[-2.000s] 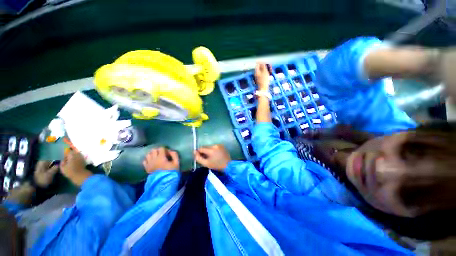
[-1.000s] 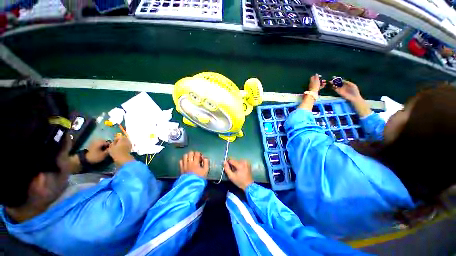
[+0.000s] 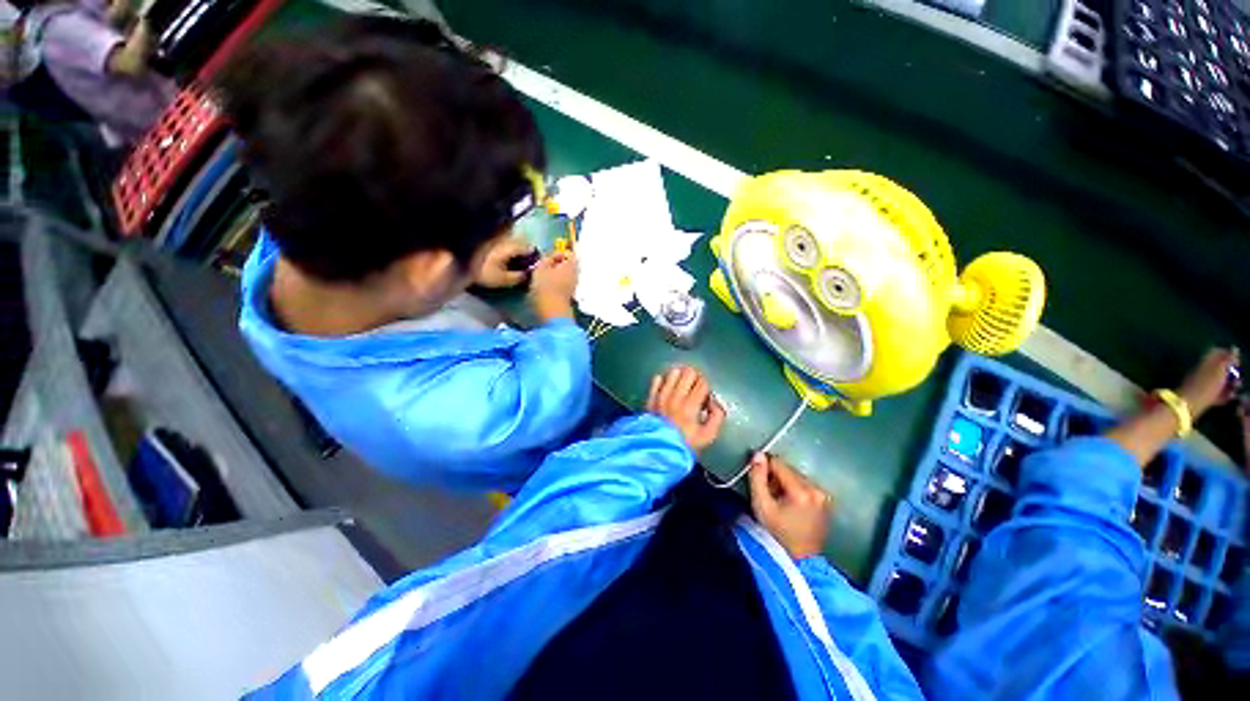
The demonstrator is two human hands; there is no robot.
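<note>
My left hand point(image 3: 687, 408) rests at the near edge of the green bench, fingers curled. Whether it holds anything cannot be told. My right hand point(image 3: 790, 504) lies to its right at the same edge, fingers curled, beside a thin white cord point(image 3: 781, 436). The cord runs from the base of the yellow fan point(image 3: 839, 281) towards the bench edge between my hands; whether my right fingers grip it is unclear. The fan has two round eyes and stands just beyond my hands.
White papers point(image 3: 633, 247) and a small clear jar point(image 3: 680, 315) lie left of the fan. A blue tray point(image 3: 935, 527) of dark units lies right. People in blue smocks work on both sides. A red crate point(image 3: 162, 158) and grey shelving point(image 3: 151, 370) stand at left. A black tray point(image 3: 1186, 69) is across the belt.
The view has swung to the left, so the fan and my hands appear further right. My hands stay at the bench edge near the cord. The shelving has come into view.
</note>
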